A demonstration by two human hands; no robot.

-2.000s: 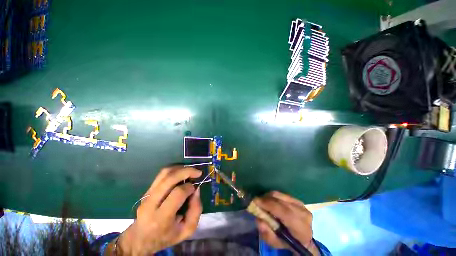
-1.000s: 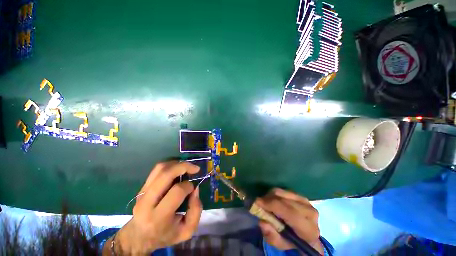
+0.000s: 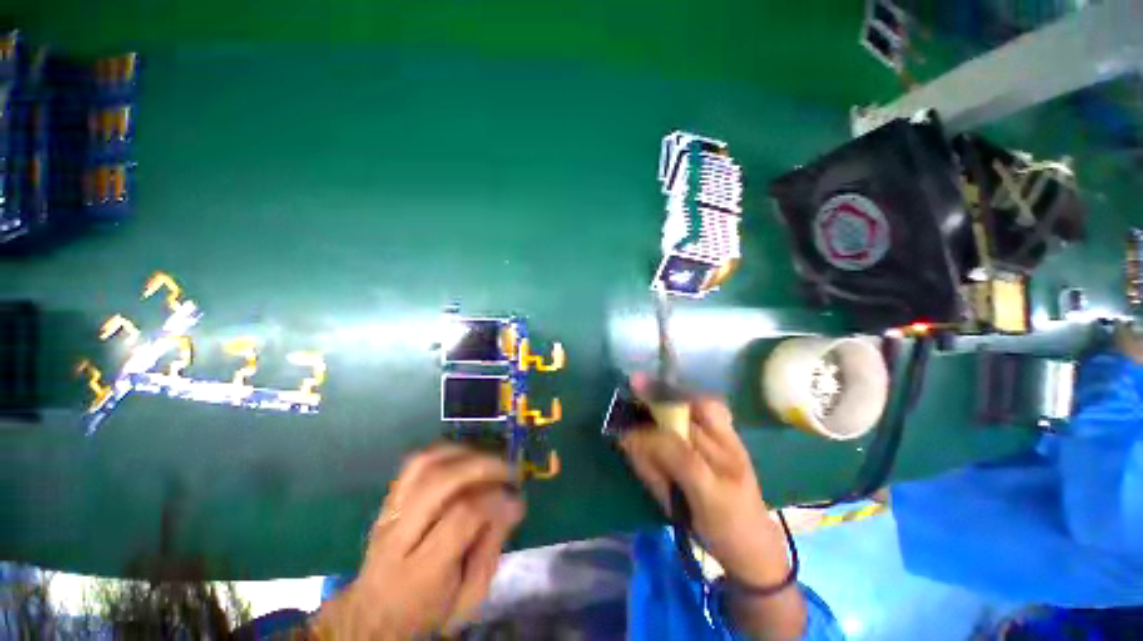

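Note:
A blue PCB strip (image 3: pixel 516 432) with orange tabs lies upright in the picture, in front of me. Two dark LCD modules (image 3: pixel 475 397) sit at its left side, one above the other. My left hand (image 3: pixel 441 532) is blurred beside the strip's lower end; whether it holds solder wire cannot be told. My right hand (image 3: pixel 702 470) grips the soldering iron (image 3: pixel 673 420), its metal tip pointing away from me. A loose dark LCD module (image 3: pixel 622 412) is at the same hand's fingertips.
A stack of LCD modules (image 3: pixel 702 207) lies beyond my right hand. A white cup (image 3: pixel 827 388) and black fan (image 3: pixel 865 232) stand right. Loose PCB strips (image 3: pixel 226 392) and a stack of PCB panels (image 3: pixel 110 132) lie left. Another person's blue sleeve (image 3: pixel 1003 470) shows right.
My right hand has lifted the iron off the strip, turned its tip away from me and reached an LCD module. A second module is now fully uncovered at the strip. The view has shifted.

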